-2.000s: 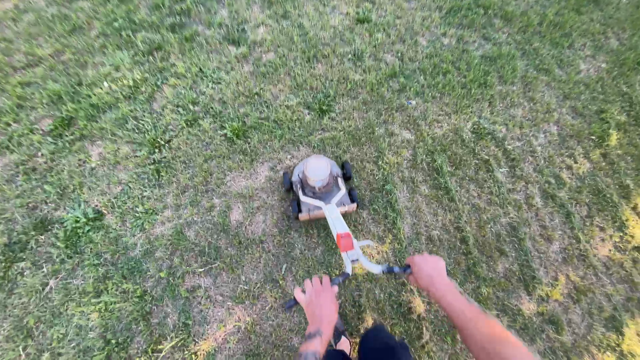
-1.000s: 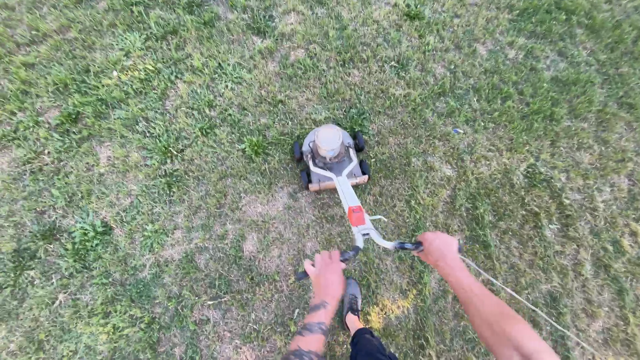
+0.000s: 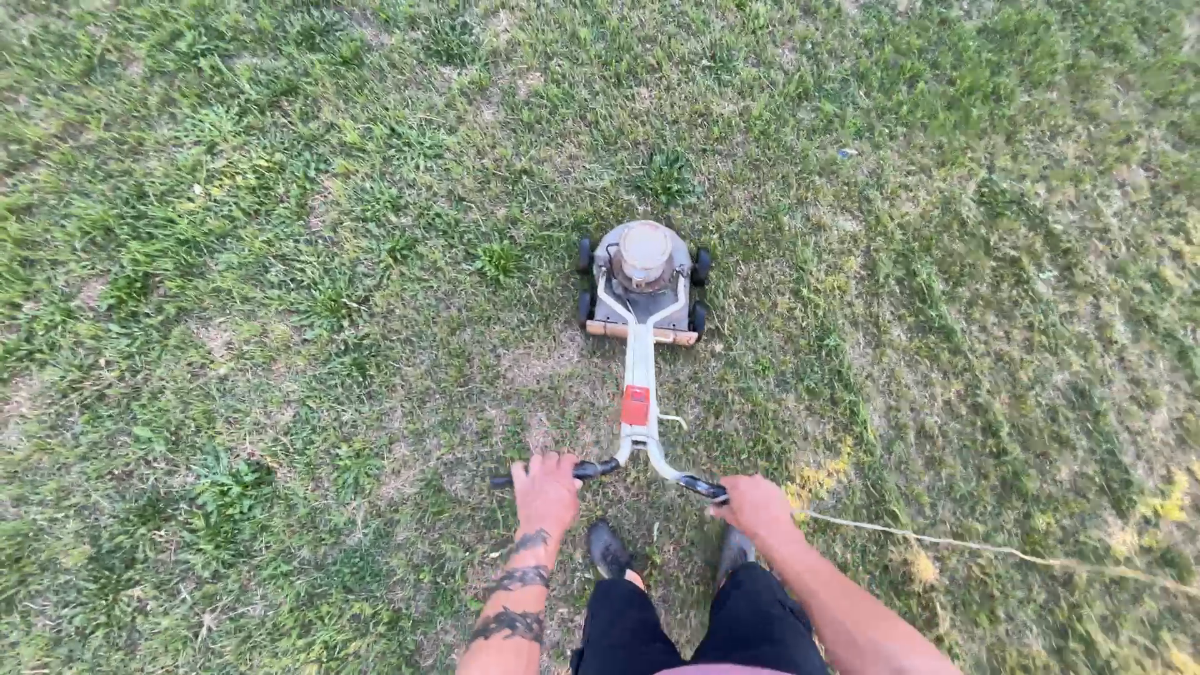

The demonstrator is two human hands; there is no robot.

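A lawn mower (image 3: 645, 258) with a round pale motor cover and four black wheels stands on the grass ahead of my feet. Its pale handle shaft (image 3: 640, 361) carries a red switch box (image 3: 635, 406) and splits into two arms with black grips. My left hand (image 3: 546, 492) is wrapped around the left grip (image 3: 596, 469). Around the right grip (image 3: 701, 487) my right hand (image 3: 756, 506) is closed. From beside my right hand a pale cord (image 3: 975, 546) runs off to the right edge.
Patchy grass (image 3: 375, 309) surrounds the mower, with a leafy weed (image 3: 499, 261) to its left and another (image 3: 667, 178) beyond it. Yellowish dry clumps (image 3: 817, 476) lie to the right. My shoes (image 3: 609, 548) are behind the handle.
The handle, angled in the earlier frames, now points nearly straight ahead. More of the pale cord shows at right than a second ago. Both hands have stayed on the grips.
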